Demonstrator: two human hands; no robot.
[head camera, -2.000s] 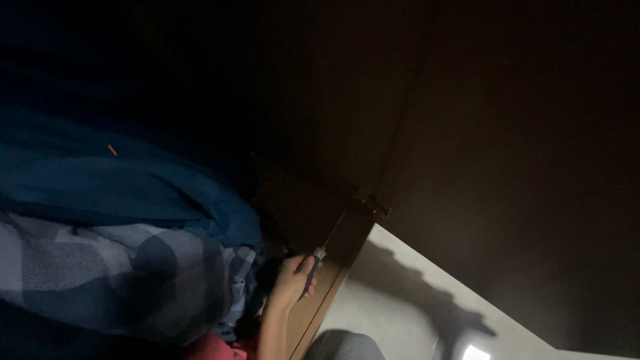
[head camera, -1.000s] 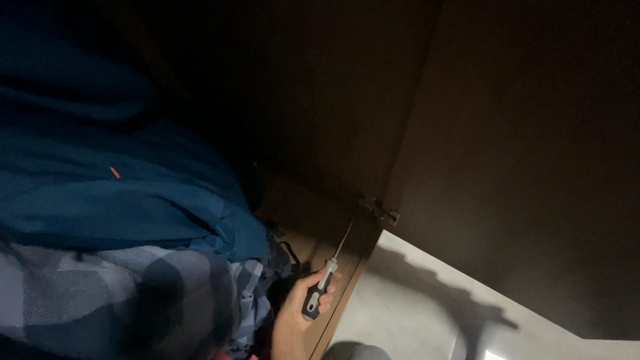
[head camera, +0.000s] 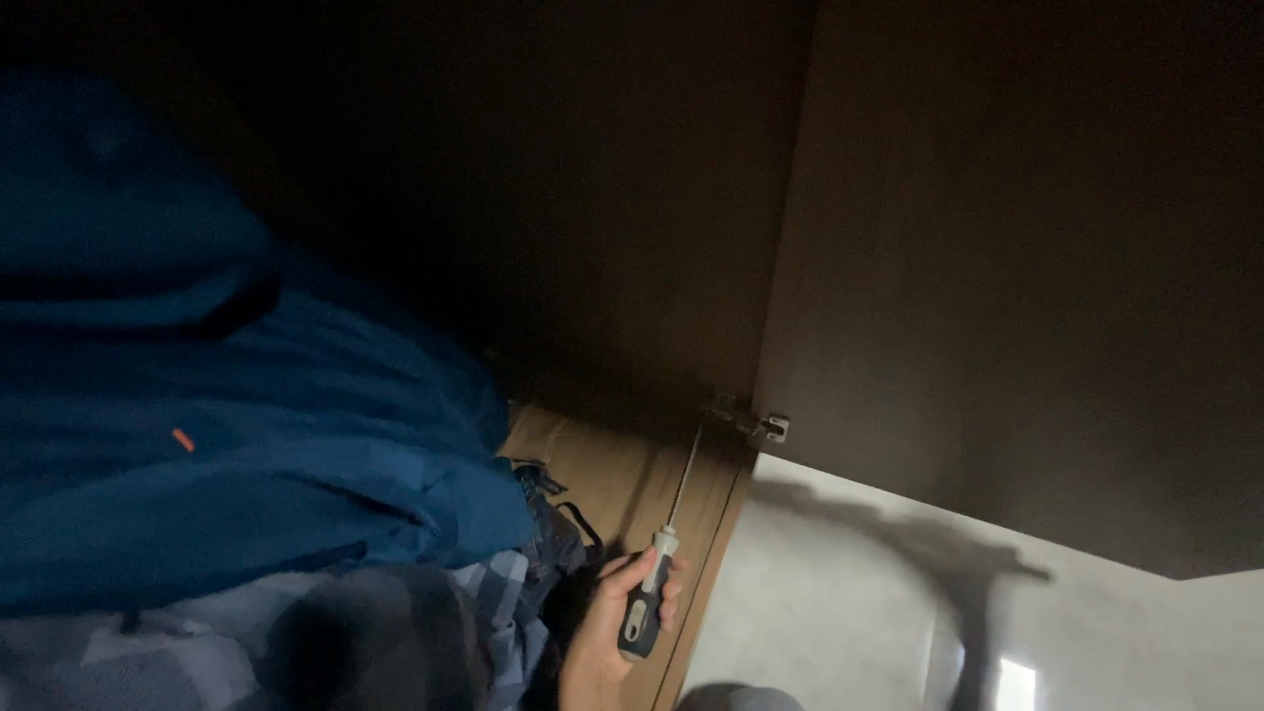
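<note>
My left hand (head camera: 617, 617) comes up from the bottom edge, closed around the dark and light-grey handle of a screwdriver (head camera: 644, 604). Its long thin shaft points up and slightly right. The tip ends beside the cabinet-side part of a metal concealed hinge (head camera: 731, 410); contact cannot be told in the dim light. The hinge joins the dark cabinet interior panel (head camera: 642, 267) to a dark brown door (head camera: 987, 267), where its small plate shows. My right hand is outside the picture.
Blue fabric (head camera: 326, 425) and grey checked cloth (head camera: 326, 632) fill the left side. Dark strapped cloth (head camera: 558, 523) lies by the wooden cabinet base (head camera: 592, 474). Below the door are a pale floor (head camera: 839, 583) with shadows and a rounded grey object (head camera: 741, 697) at the bottom edge.
The screwdriver stays in my left hand, its handle and shaft now showing more plainly than two seconds ago. The view has shifted somewhat.
</note>
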